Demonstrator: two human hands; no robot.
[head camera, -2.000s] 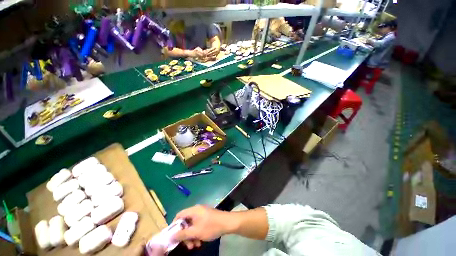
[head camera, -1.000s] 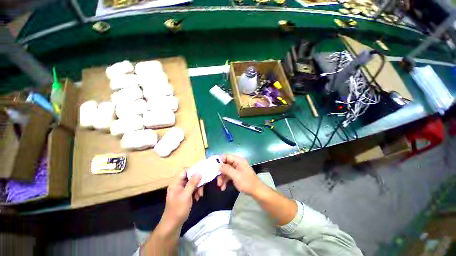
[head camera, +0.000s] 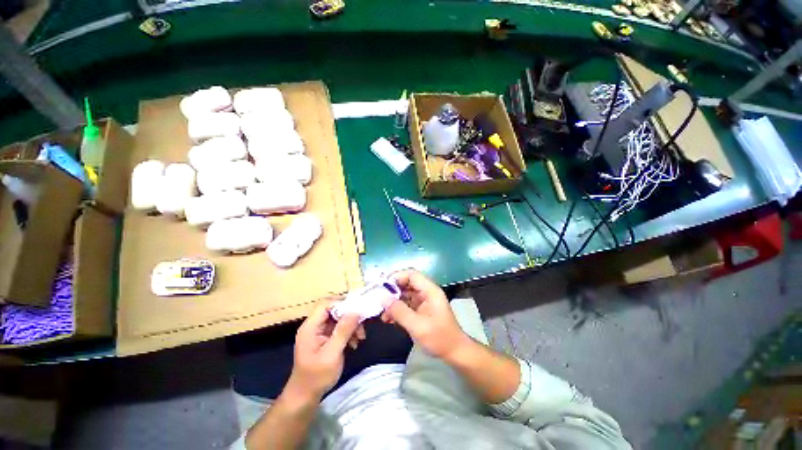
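Note:
A white housing shell (head camera: 365, 301) is held between both my hands, just past the front edge of the bench. My left hand (head camera: 322, 344) grips its left end and my right hand (head camera: 424, 315) grips its right end, where a dark opening shows. A device half with its yellow and dark inner parts showing (head camera: 183, 277) lies on the brown cardboard sheet (head camera: 237, 309). Several closed white housings (head camera: 239, 234) lie grouped behind it, and one smaller white shell (head camera: 295, 240) lies at their right.
A parts box (head camera: 479, 186) stands behind a blue-handled screwdriver (head camera: 403, 230), a silver-black bar (head camera: 428, 212) and pliers (head camera: 498, 232). White cables (head camera: 640, 169) lie right. Left are cardboard boxes (head camera: 94, 277) and a green-nozzled bottle (head camera: 91, 145). A conveyor (head camera: 413, 35) runs behind.
Since two seconds ago, the view has swung down to the bench. The device half with inner parts now shows on the cardboard. Since one second ago, the held shell has tilted slightly.

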